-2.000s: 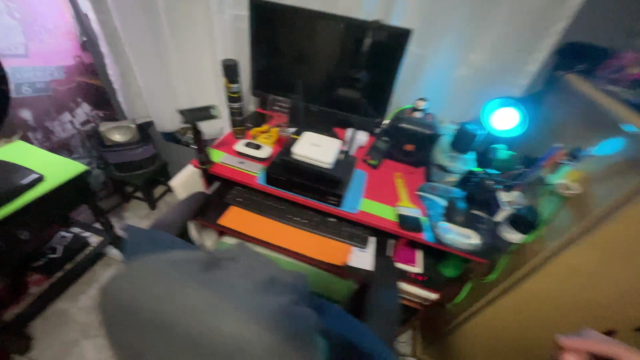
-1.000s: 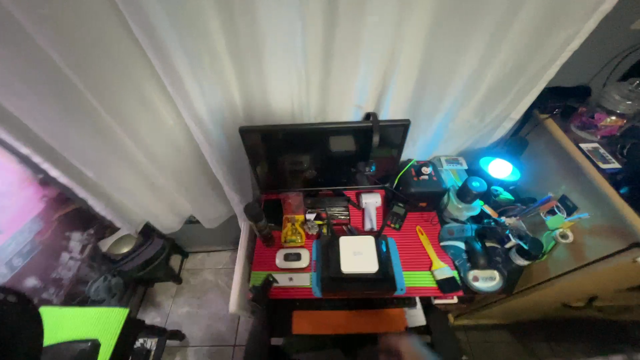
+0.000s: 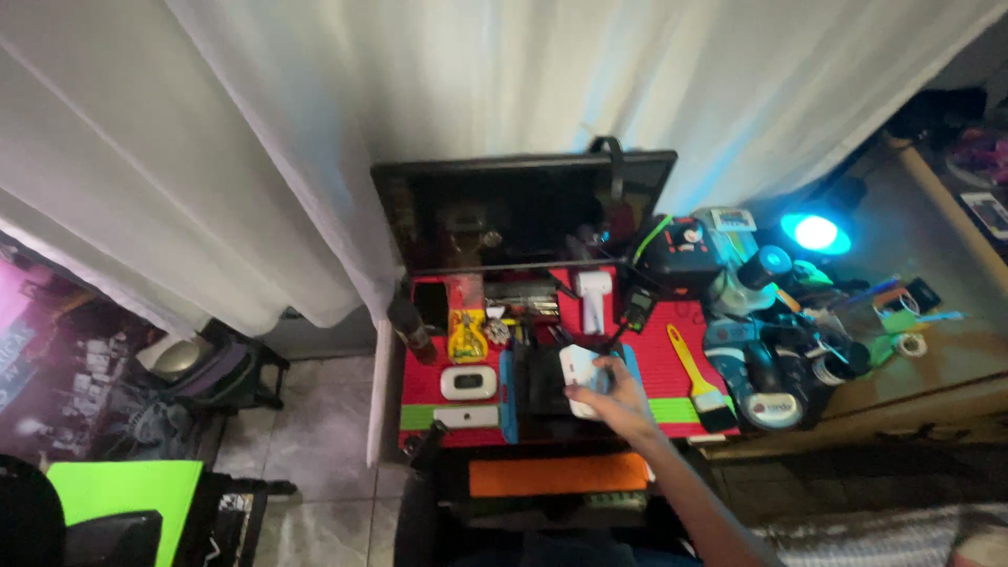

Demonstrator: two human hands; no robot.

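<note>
My right hand (image 3: 613, 398) grips a flat white box-shaped device (image 3: 579, 370), which is tilted above a black case (image 3: 543, 378) with blue edges on the red desk mat (image 3: 657, 358). To its left lie a white oval device (image 3: 468, 383) and a silver slab (image 3: 466, 416). Behind these are a yellow packet (image 3: 468, 335), a white handheld device (image 3: 594, 302) and a black meter-like device (image 3: 639, 307). A yellow-handled paintbrush (image 3: 690, 366) lies to the right of the hand. My left hand is not in view.
A dark monitor (image 3: 528, 213) stands at the back before a white curtain (image 3: 488, 79). Blue-and-white tape rolls (image 3: 772, 409), bottles and a lit blue lamp (image 3: 816, 233) crowd the right side. An orange strip (image 3: 557, 475) lies below the desk's front edge. A black stool (image 3: 228, 370) stands left.
The white box lay flat on the black case in the earlier frames; my right hand now has hold of it and it is tilted.
</note>
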